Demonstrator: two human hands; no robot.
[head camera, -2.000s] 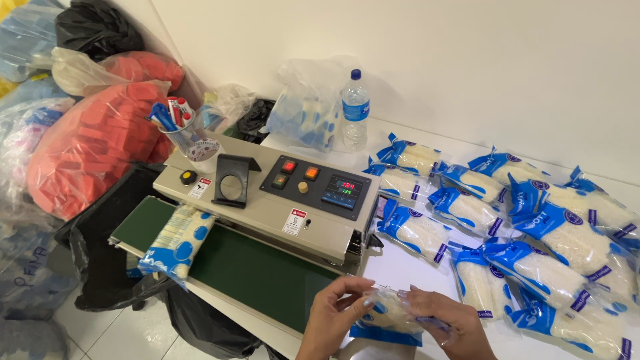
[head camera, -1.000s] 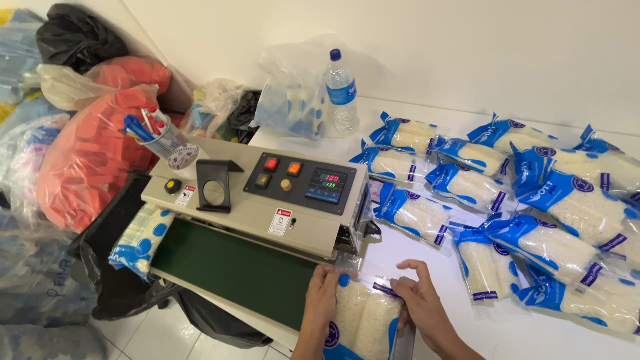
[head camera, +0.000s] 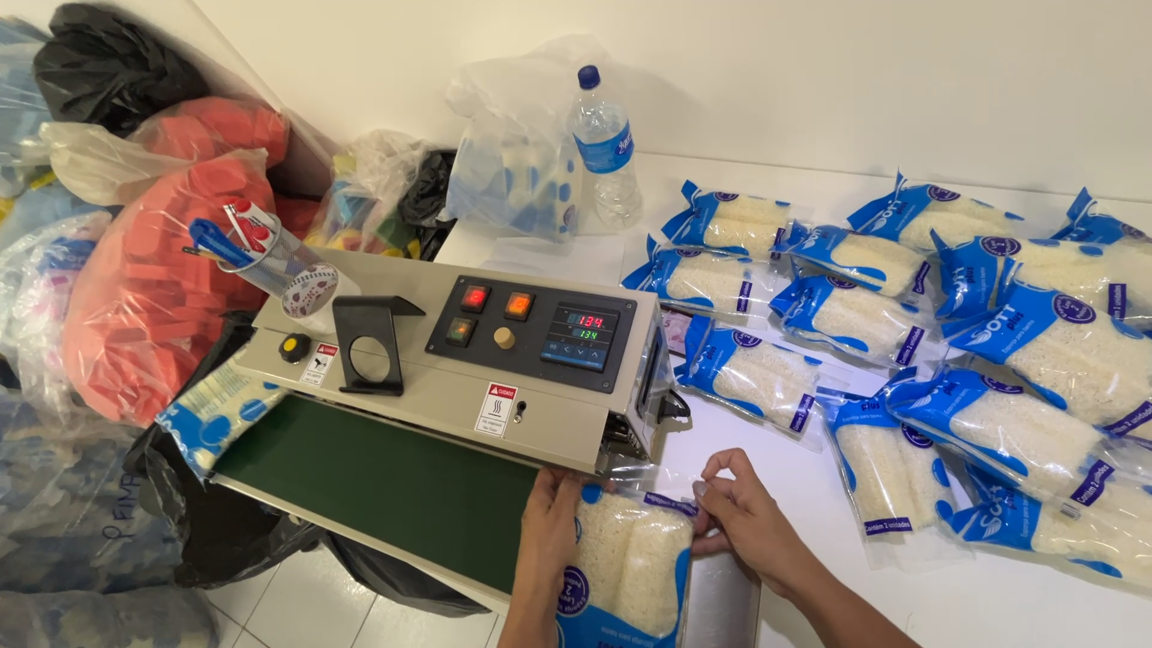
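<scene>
A clear and blue plastic packet of bath sponges lies between my hands at the right end of a continuous band sealer. My left hand grips its left edge beside the green conveyor belt. My right hand pinches the packet's upper right corner between thumb and fingers. The packet's clear top end reaches the sealer's side and is partly hidden there. Another packet lies at the far left end of the belt.
Several packed sponge packets lie on the white table at the right. A water bottle and a plastic bag stand behind the sealer. A cup of pens sits on it. Filled bags lie at the left.
The held packet, bunched between my hands at first, now lies flat with its clear end at the sealer. The packet on the belt has moved toward the belt's left end.
</scene>
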